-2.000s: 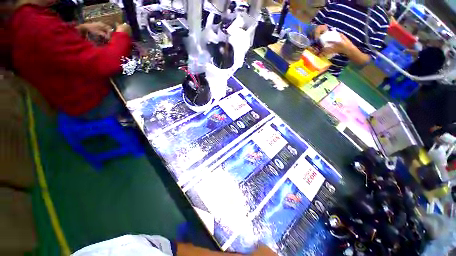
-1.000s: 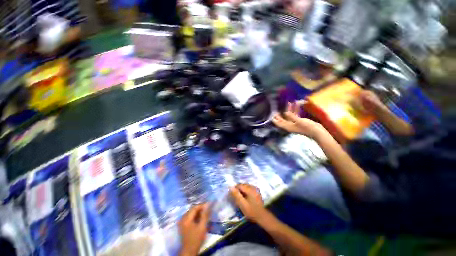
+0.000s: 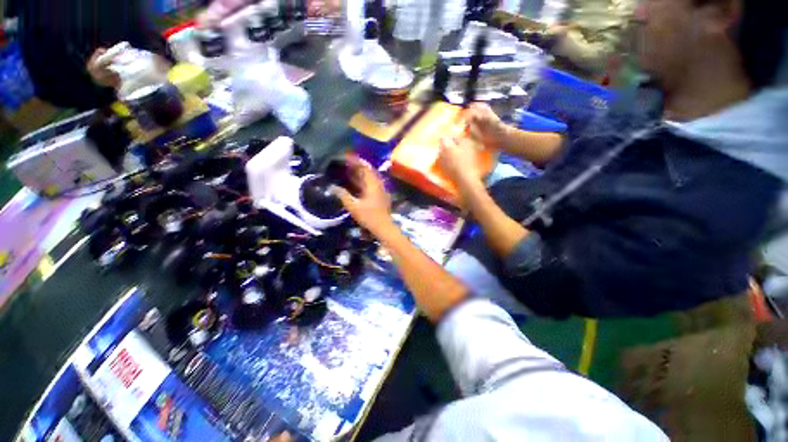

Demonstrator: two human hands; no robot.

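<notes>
My right hand (image 3: 370, 205) reaches forward over the heap, its thumb and fingers around a black ball housing (image 3: 342, 175), beside a white camera housing (image 3: 271, 173). The white housing stands in the heap, and its ring surrounds another dark round part (image 3: 320, 197). Blur hides whether these parts touch. Only a small piece of my left hand (image 3: 282, 437) shows, cut off by the bottom edge. The tangled heap of black camera ball housings (image 3: 252, 292) has thin coloured lead wires.
Printed packaging sheets (image 3: 130, 373) lie on the dark green bench (image 3: 41, 332). At right, a person's two hands rest at an orange box (image 3: 423, 155). A round tin (image 3: 390, 91) stands behind it. A white box-shaped device (image 3: 60, 155) is at left. Another person's hand holds a white part at upper left.
The view has swung right towards the heap and the neighbour. My right hand has moved from over the sheets to the black housing. My left hand has almost left the picture.
</notes>
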